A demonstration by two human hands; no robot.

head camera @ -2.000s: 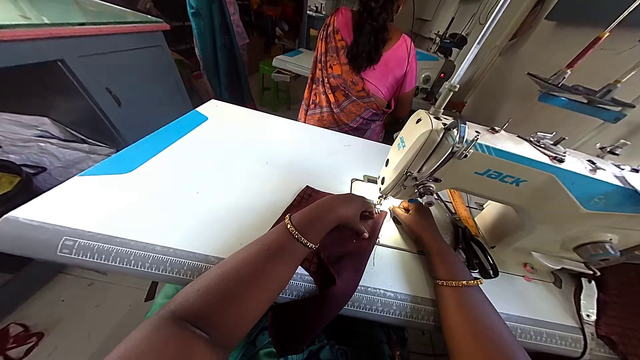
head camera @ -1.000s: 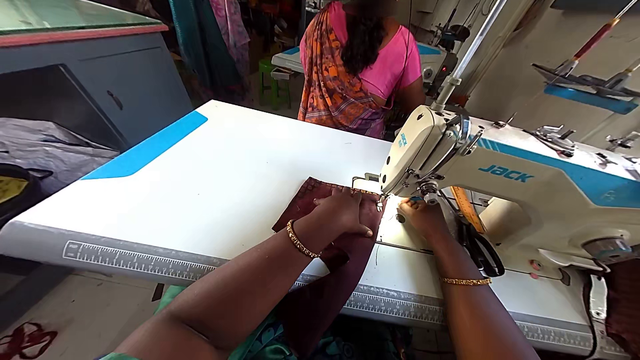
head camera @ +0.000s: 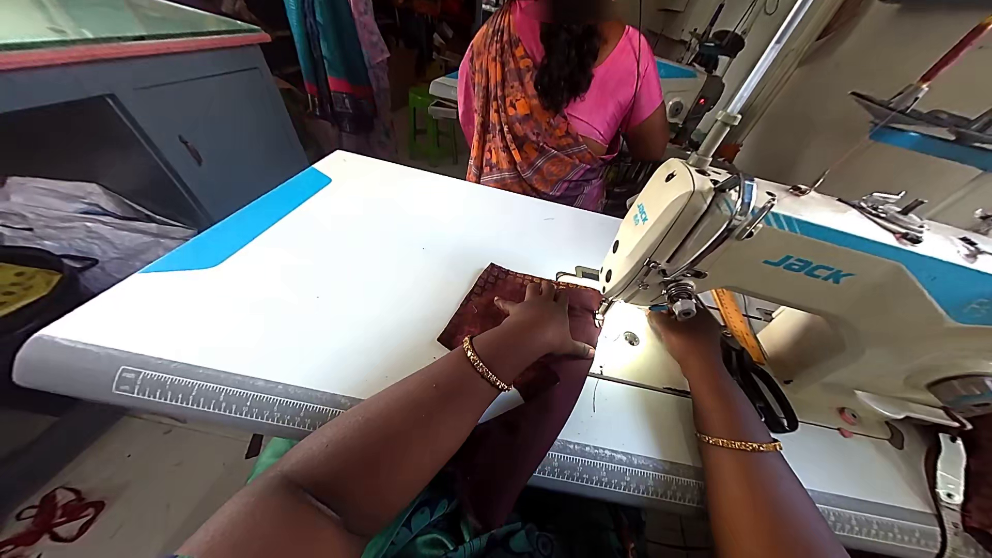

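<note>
A maroon patterned cloth (head camera: 473, 306) lies on the white sewing table, its right edge at the needle area of a Jack sewing machine (head camera: 806, 263). My left hand (head camera: 539, 325) rests on the cloth, fingers spread toward its far edge and thumb toward the needle. The cloth hangs down over the table's front edge. My right hand (head camera: 686, 333) is right of the needle, under the machine's arm, by the lit needle plate (head camera: 632, 338). Its fingertips are partly hidden behind the tension dial, so whether they hold anything cannot be told.
A wooden ruler (head camera: 738, 325) and black-handled scissors (head camera: 763, 387) lie beside my right wrist, under the machine's arm. A measuring scale (head camera: 232, 399) runs along the table's front edge. A person (head camera: 558, 108) sits beyond the table. At the left stands a grey cabinet (head camera: 201, 132).
My left hand has moved left from close beside the needle and now lies flatter on the cloth. More of the cloth shows spread out left of the needle. My right hand stays near the needle.
</note>
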